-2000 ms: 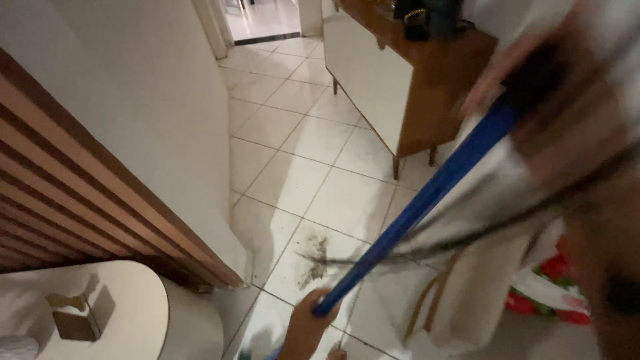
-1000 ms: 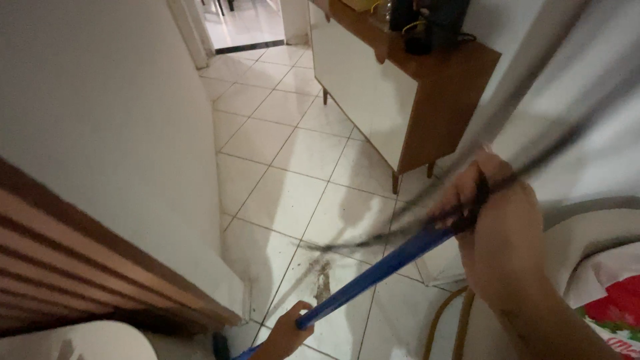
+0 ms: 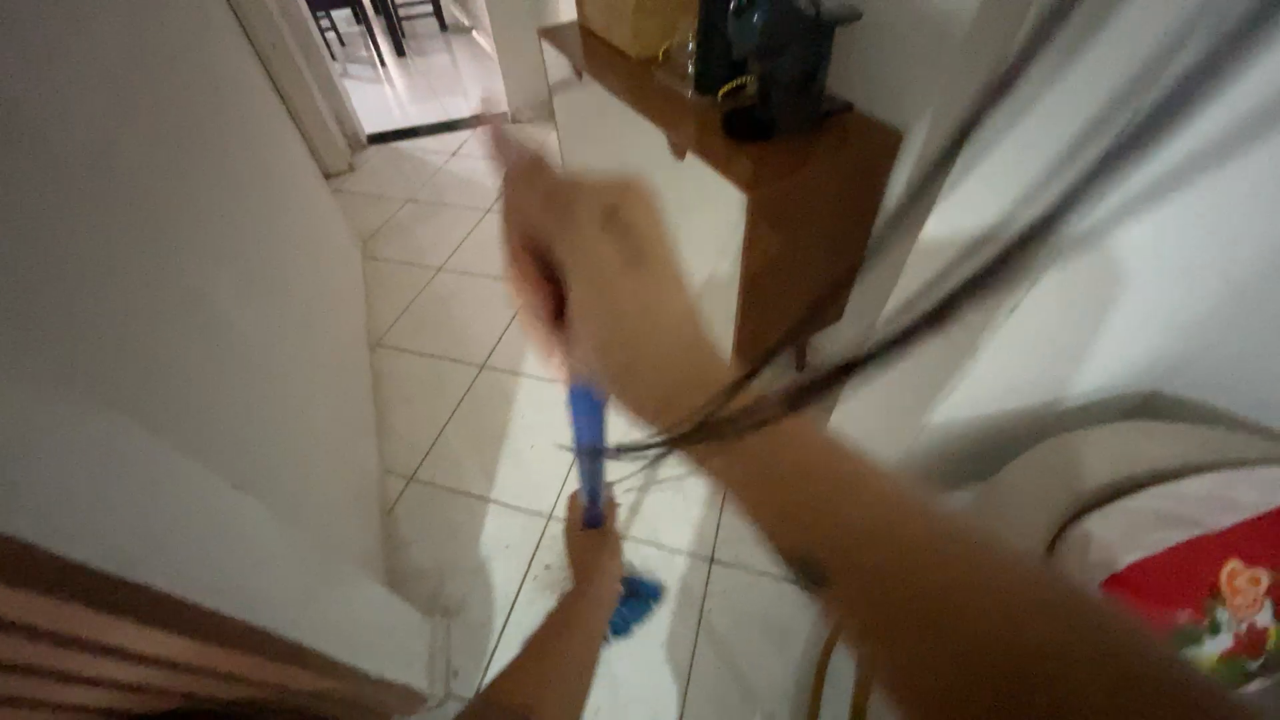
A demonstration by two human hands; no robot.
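A blue pole handle runs down the middle of the view between my hands. My right hand, blurred, is closed around its upper end, with the index finger reaching outward. Lower down, my left hand grips the same handle. Beside my left wrist, a blue brush or mop head shows on the white floor tiles; its join to the handle is hidden. Dark, blurred strands of hair hang across my right forearm.
A wooden sideboard holds a dark appliance at the upper right. A white wall and a slatted wooden panel are on the left. A doorway with chairs lies beyond; red floral cloth is at lower right.
The handle has swung from a slant to nearly upright in view. My right hand has moved left, in front of the sideboard. The blue head has come into view.
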